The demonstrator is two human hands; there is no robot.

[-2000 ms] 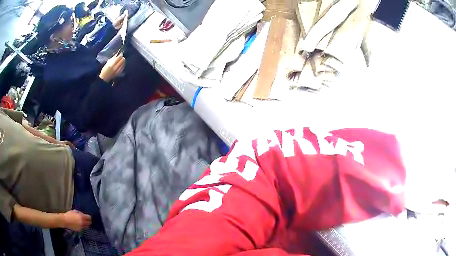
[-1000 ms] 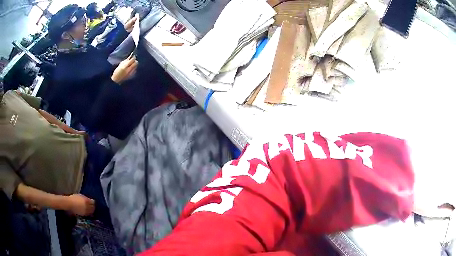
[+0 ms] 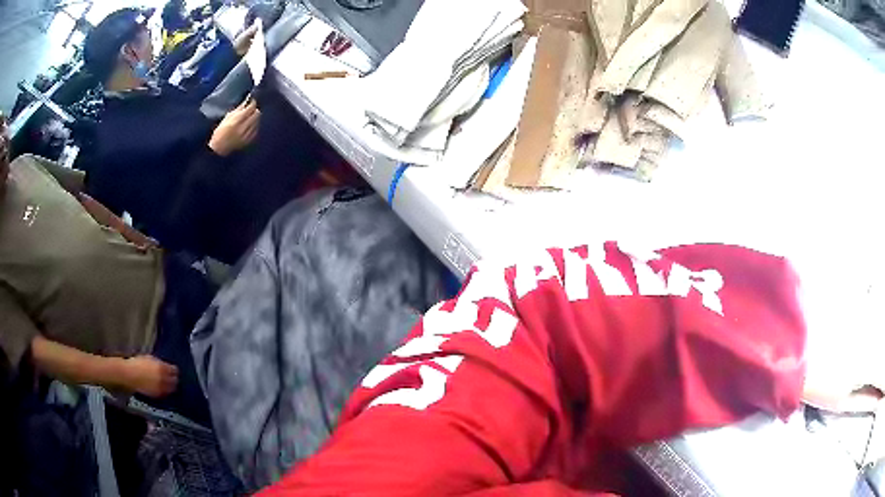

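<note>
My left arm in a red sleeve with white letters reaches across the table to the right. My left hand (image 3: 842, 398) shows only as a small, washed-out part beyond the cuff near the right edge; its fingers and anything in them cannot be made out. Thin dark shapes lie just below it, too glared to name. My right hand is not in view. Tan strips (image 3: 652, 58) lie fanned at the top of the table. A brown strip (image 3: 537, 116) and stacked white pieces (image 3: 446, 68) lie beside them.
A grey mottled garment (image 3: 311, 320) hangs at the table's left edge. A measuring tape (image 3: 670, 468) runs along the front edge. A dark blue toothed-edged piece (image 3: 770, 21) lies at the top right. Two people are at the left. Lamp glare hides much of the white table (image 3: 427, 209).
The camera view has shifted slightly. My left arm stays in nearly the same pose. The person in dark clothes has moved the held pale piece a little; part of the nearer person's head now shows.
</note>
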